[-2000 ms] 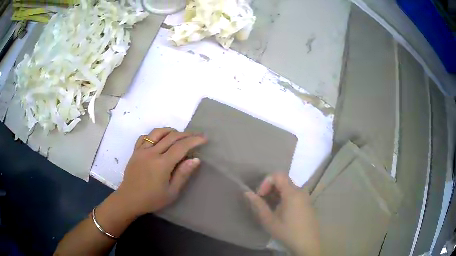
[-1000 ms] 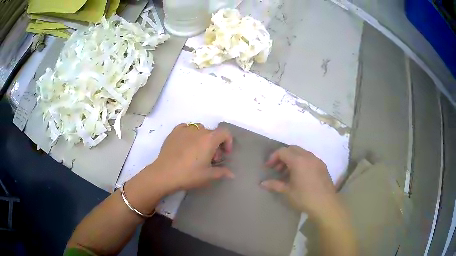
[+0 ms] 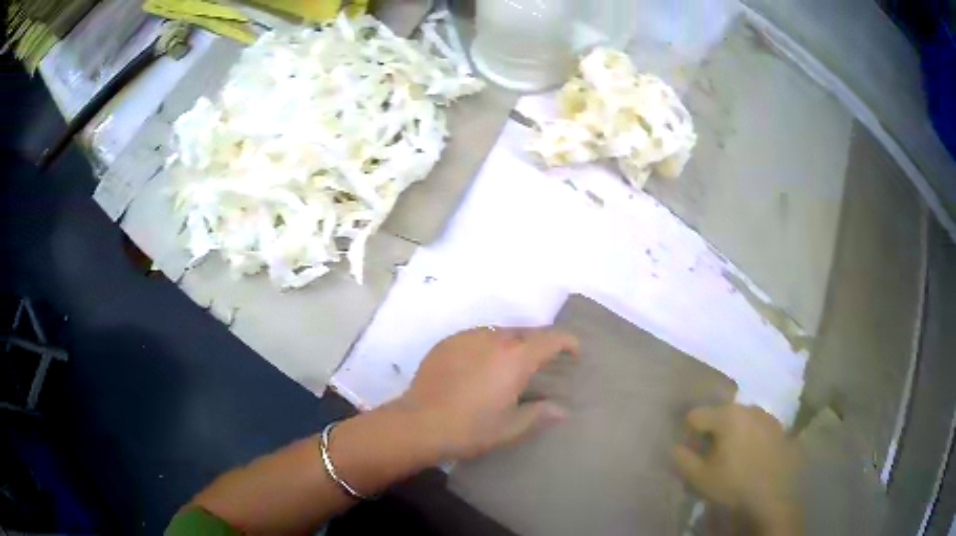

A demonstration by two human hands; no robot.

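Observation:
A grey-brown flat panel lies on a white, scuffed board in front of me, its lower end cut off by the picture's edge. My left hand is at the panel's left side, with thumb and fingers apart over it; no object shows between them. My right hand is at the panel's right edge, blurred, with its fingers curled. I cannot tell whether it holds anything.
A large loose pile of white strips lies at upper left. A creamier small pile sits beside a translucent bottle. Yellow sheets and a dark rod are at upper left. Long grey-brown panels lie at right.
The view has shifted, so the piles and panel appear further right. The fine line between my hands across the panel two seconds ago no longer shows. My right hand has moved to the panel's right edge.

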